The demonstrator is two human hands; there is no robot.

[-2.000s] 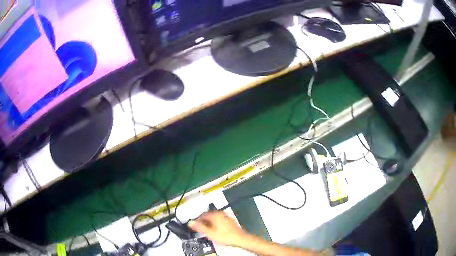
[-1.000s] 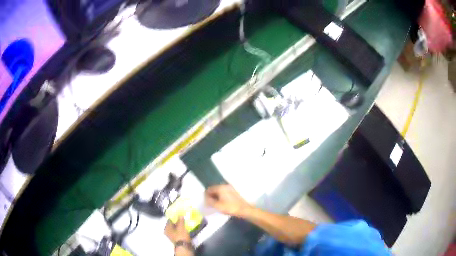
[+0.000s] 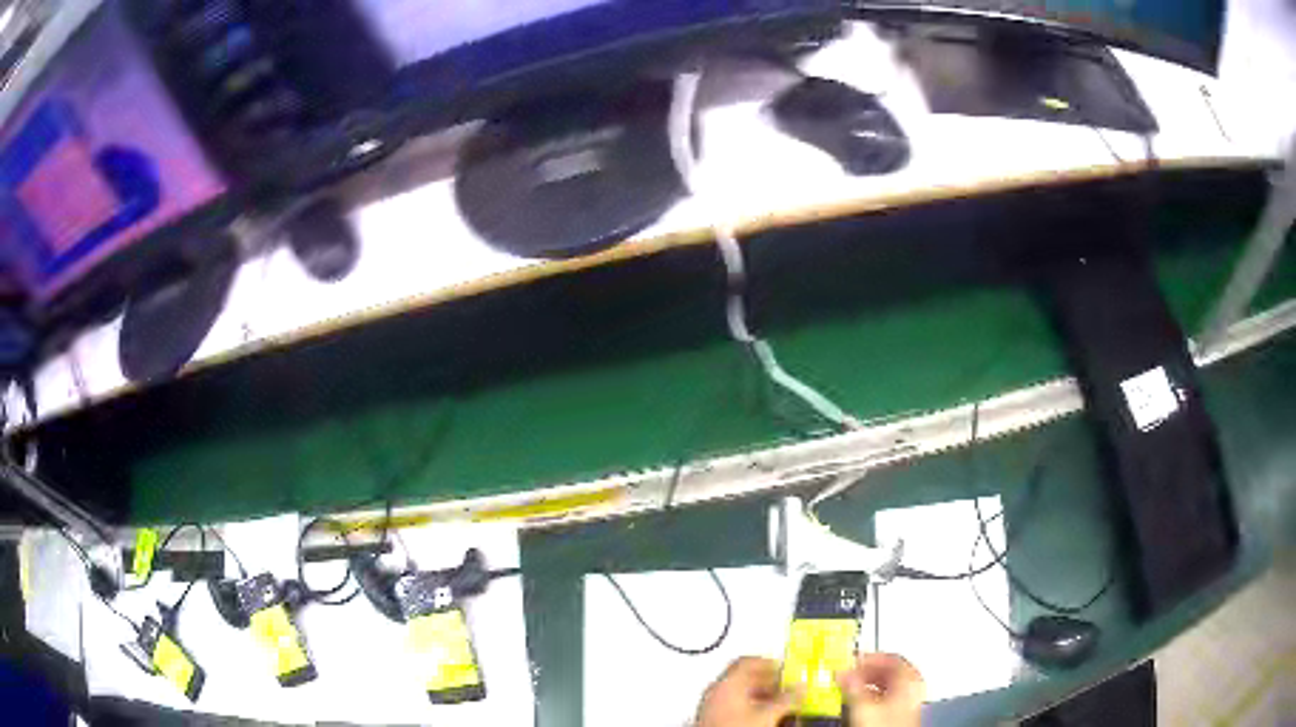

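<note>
A smartphone [image 3: 824,632] with a dark upper end and a bright yellow-green lower part lies between my two hands over a white sheet at the lower right of centre. My left hand [image 3: 746,695] grips its left edge and my right hand [image 3: 884,692] grips its right edge. Both hands are cut off by the bottom edge of the picture. A white cable and a pale round piece [image 3: 792,533] are at the phone's top end. Whether a plug is in the phone cannot be told.
Three phones with yellow-green patches lie at the left, one of them nearest [image 3: 448,651], with black cords. A black scanner or mouse [image 3: 1057,641] is right of my hands. A long black tray [image 3: 1158,469] lies further right. A shelf behind holds mice [image 3: 849,128] and monitor stands [image 3: 569,178].
The view has swung right and levelled. My hands have left the left station's phone and now both hold a phone at the white-cable station.
</note>
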